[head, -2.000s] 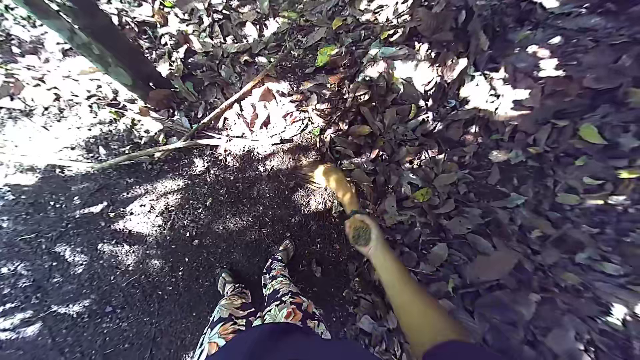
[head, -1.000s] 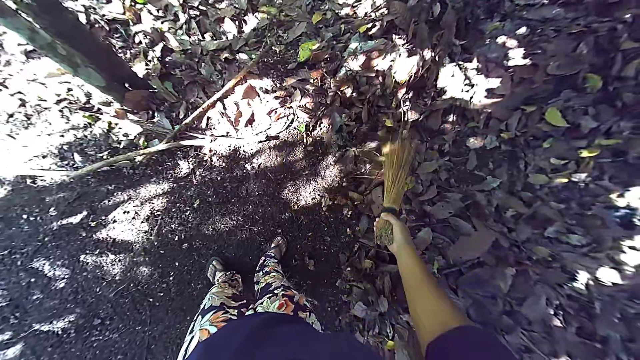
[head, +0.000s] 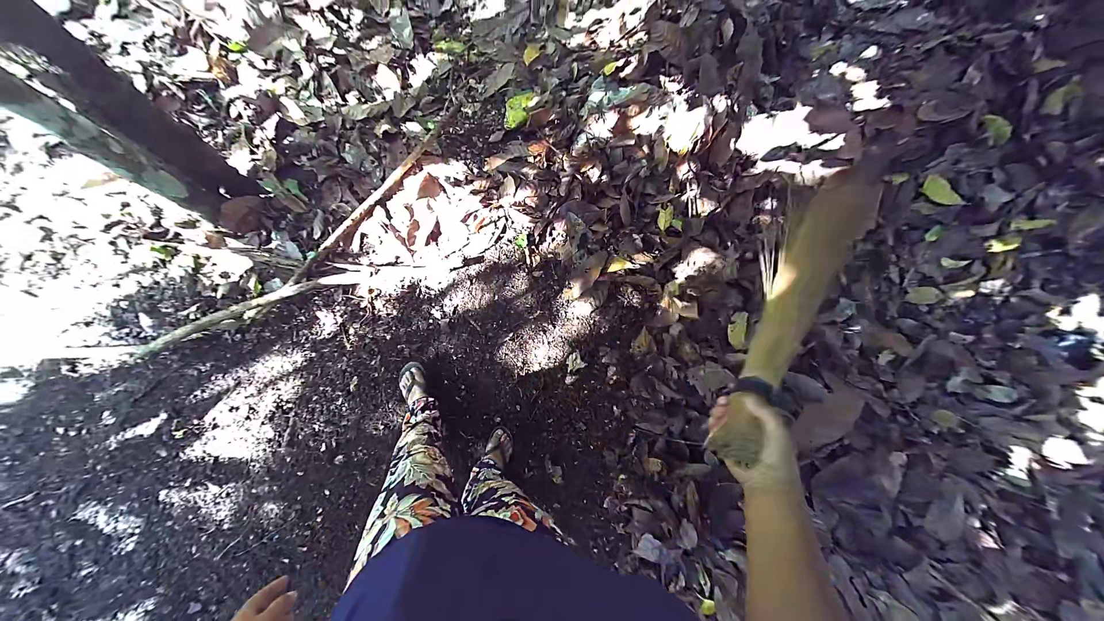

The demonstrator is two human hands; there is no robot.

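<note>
My right hand (head: 763, 440) is closed around the bound handle end of a short straw hand broom (head: 798, 293), right of my legs. A dark band wraps the broom just above my fingers. Its bristles fan up and to the right over dry fallen leaves (head: 845, 448) and are blurred; whether they touch the leaves I cannot tell. My left hand (head: 269, 601) shows only in part at the bottom edge, left of my dark blue top, with its fingers over the bare soil. What its palm does is hidden.
A tree trunk (head: 129, 121) rises at the upper left. Dry sticks (head: 371, 203) lie on the ground ahead of my feet (head: 414, 379). Dark soil (head: 285, 448) spreads to the left, and thick leaf litter covers the ground ahead and to the right.
The broom, first pointing up-left, then straight up, now slants up-right, and my right hand has moved outward from my legs. Part of my left hand has come into view. My feet have shifted.
</note>
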